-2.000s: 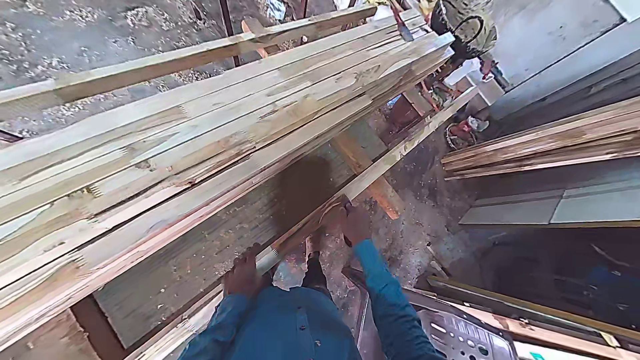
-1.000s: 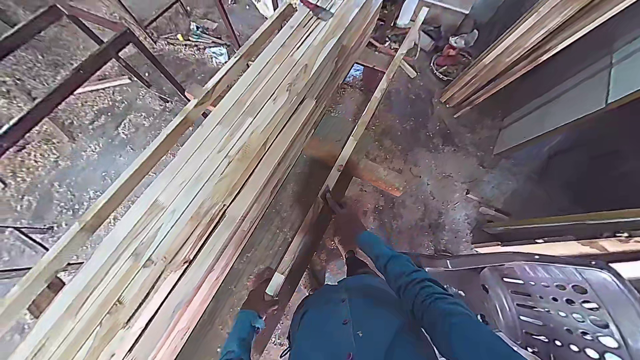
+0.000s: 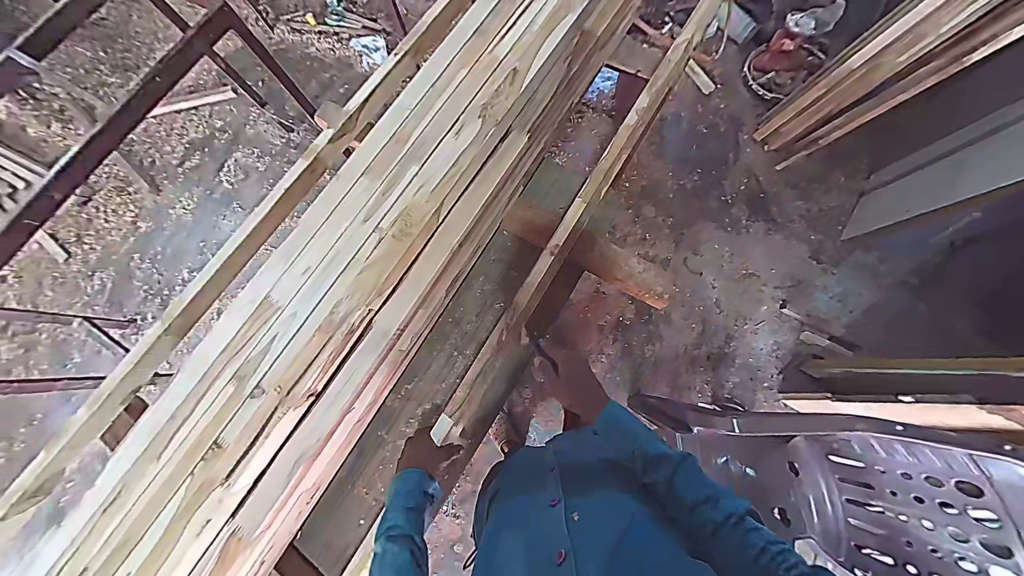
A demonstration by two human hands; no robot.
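Note:
A long narrow wooden batten [image 3: 588, 196] runs from near my body toward the top right, over a wider board [image 3: 416, 400]. Around the batten's near end is my left hand [image 3: 430, 452], its fingers close to the pale cut face. My right hand [image 3: 570, 380] is farther along, at the batten's right edge, with a small dark object at its fingers that I cannot identify. Whether that hand grips the batten too is unclear. Left of the batten lies a row of long planed wooden strips [image 3: 384, 232], side by side.
A grey perforated plastic chair [image 3: 880, 496] stands at my lower right. Dark frame bars [image 3: 120, 120] cross the upper left above shavings. More boards [image 3: 888, 72] lean at the upper right, near a basket [image 3: 784, 68]. A short orange-brown wood piece [image 3: 624, 268] juts out under the batten.
The view has swung, so the strips now run more steeply. My left hand, earlier on top of the batten farther from its end, is now at the near end.

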